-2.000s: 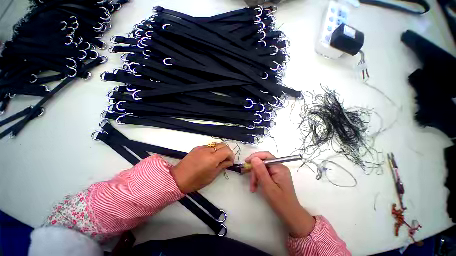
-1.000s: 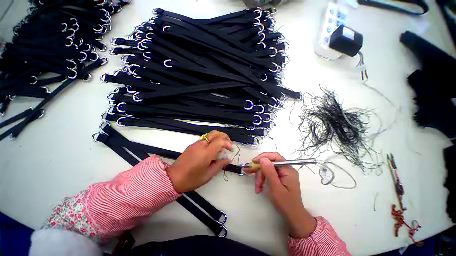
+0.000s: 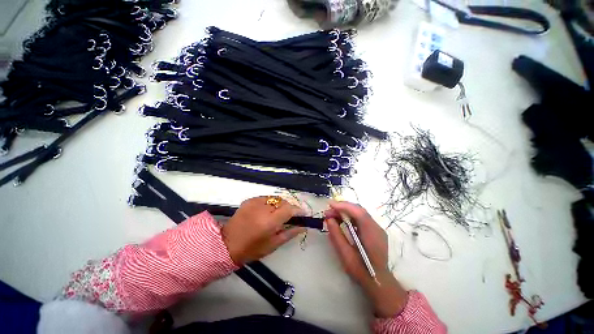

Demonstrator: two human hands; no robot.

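A black webbing strap point(image 3: 306, 222) lies under my left hand, its ring end between my two hands. My left hand point(image 3: 262, 228) grips the strap near that end. My right hand point(image 3: 357, 238) holds a slim silver-white pen point(image 3: 359, 248), its rear pointing down toward my wrist and its tip up near my fingertips. Dark thread tails point(image 3: 303, 240) stick out by my left fingers. More straps point(image 3: 260, 277) with D-rings point(image 3: 287, 290) lie under and beside my left forearm.
A large strap stack point(image 3: 260, 111) lies ahead, another heap point(image 3: 71, 65) at far left. Thread waste point(image 3: 433, 173) lies right of the stack, with a black adapter point(image 3: 442, 68) behind it. Slim snips point(image 3: 510, 244) and black fabric point(image 3: 560, 137) lie at right.
The pen has swung from nearly level, pointing right, to steeply slanted toward my right wrist. My left fingers have shifted on the strap. The whole view has shifted slightly, showing more at the top.
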